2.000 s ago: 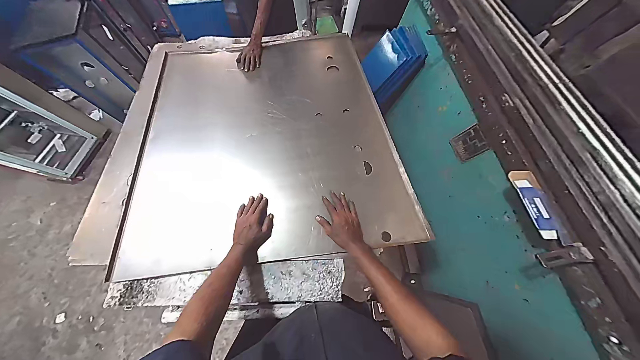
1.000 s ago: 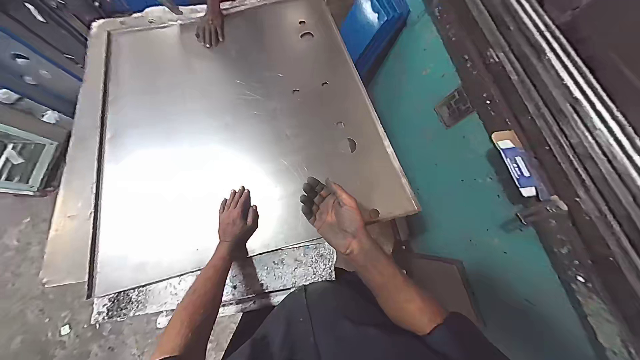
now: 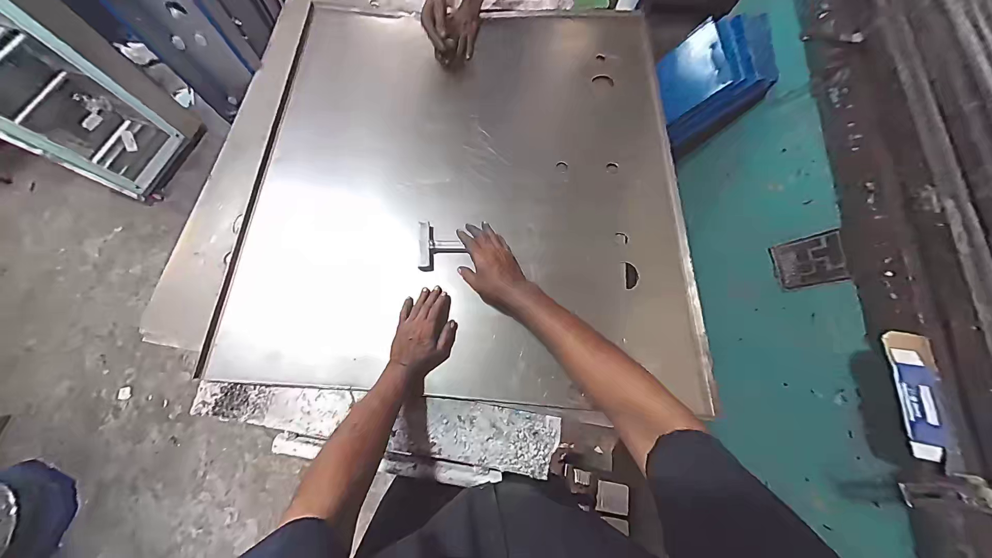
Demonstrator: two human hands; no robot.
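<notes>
A large sheet metal panel [image 3: 511, 333] with round and half-round cutouts down its right side lies flat before me. My left hand [image 3: 423, 329] rests palm down near the panel's front edge, holding nothing. Farther forward and to the right, my right hand [image 3: 492, 263] is spread low over the metal, its fingertips at the end of a T-shaped metal tool [image 3: 425, 246]. The tool lies left of those fingers; whether they grip it I cannot tell. At the panel's far edge are a co-worker's hands [image 3: 452, 31], close together.
Another metal sheet [image 3: 182, 287] sticks out on the left beneath the panel. A speckled board [image 3: 480, 434] supports the front. Blue stacked pieces [image 3: 713, 74] stand at the back right. On the machine's ledge at right lies a small carton [image 3: 918, 395].
The T-shaped tool now shows on the panel beside my right hand, which has turned from palm up to palm down and reached forward. A second co-worker's hand has appeared at the far edge.
</notes>
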